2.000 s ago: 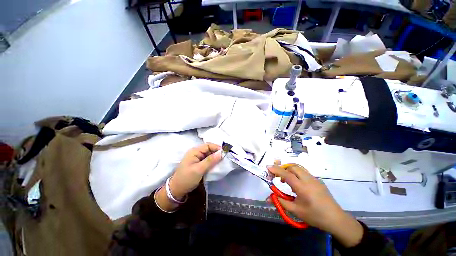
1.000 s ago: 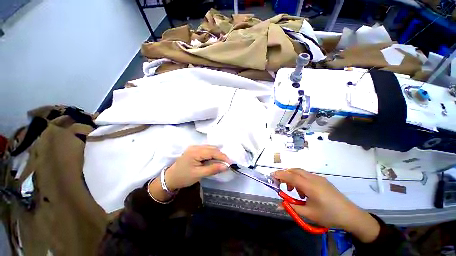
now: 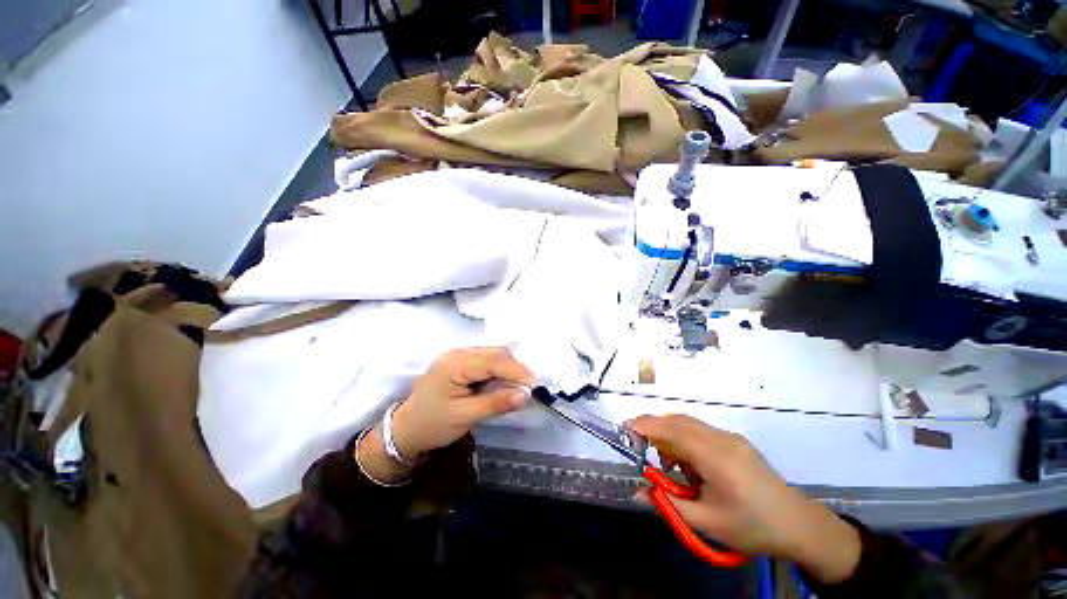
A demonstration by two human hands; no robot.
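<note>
The garment's pale backing [image 3: 351,363] lies spread left of the sewing machine. My left hand [image 3: 468,398] pinches the cloth edge between thumb and fingers, beside a short dark strip [image 3: 576,393]. My right hand [image 3: 731,486] holds the scissors [image 3: 690,527] by their red-orange handles. The silver blades point left and their tips meet the dark strip at my left fingertips. Whether the blades are fully closed is hard to tell.
The white machine head [image 3: 749,228] with a black band [image 3: 899,228] stands at the right. Tan and white garment pieces [image 3: 573,123] are heaped behind. More tan cloth [image 3: 129,433] hangs at left. Small tan scraps [image 3: 931,438] lie on the table. A measuring scale [image 3: 562,481] runs along its front edge.
The scissors and both hands have moved slightly lower than two seconds ago. The dark strip shows more beside the blades now. A tan scrap near the needle area has come into view.
</note>
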